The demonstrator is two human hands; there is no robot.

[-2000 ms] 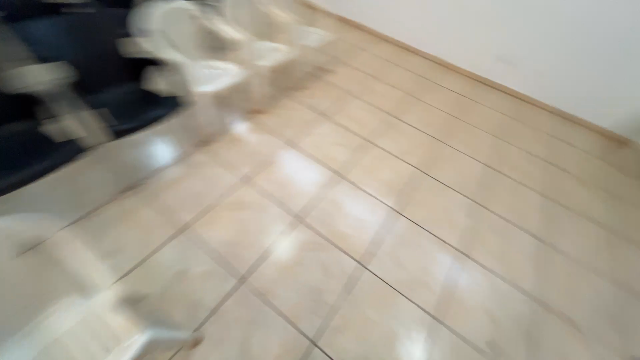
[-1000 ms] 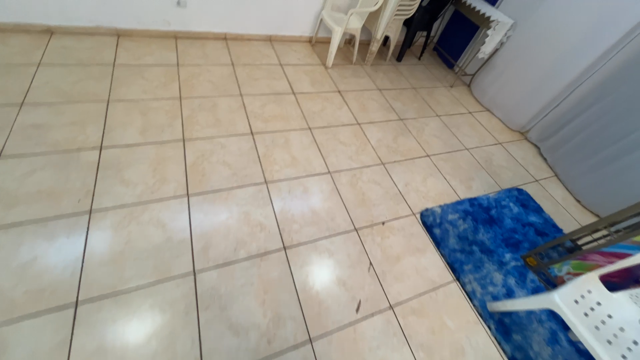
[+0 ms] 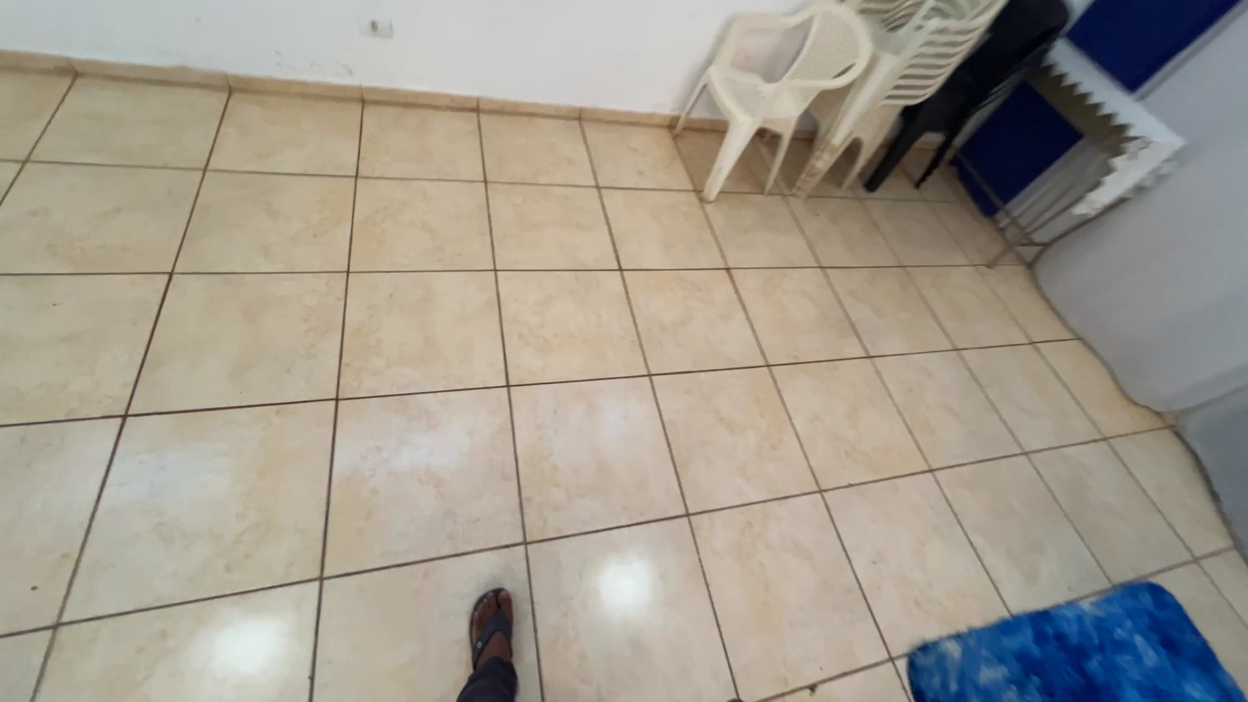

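Note:
Neither my left hand nor my right hand shows in the head view, so what they hold cannot be seen. One foot in a dark flip-flop [image 3: 490, 629] stands on the beige tiled floor [image 3: 419, 331] at the bottom, with a dark trouser leg above it. A white plastic armchair [image 3: 765, 88] is near the wall at the upper right. Right beside it is a stack of white plastic chairs [image 3: 907, 68], and then black plastic chairs [image 3: 960, 93].
A blue shaggy rug [image 3: 1082, 653] lies at the lower right. A table with a white scalloped cloth [image 3: 1131, 166] is in the far corner, by a pale curtain [image 3: 1141, 292]. The white wall [image 3: 546, 49] runs along the back.
The view has swung strongly. The foot has come into sight at the bottom. The perforated white chair seen beside the rug a second ago is out of view.

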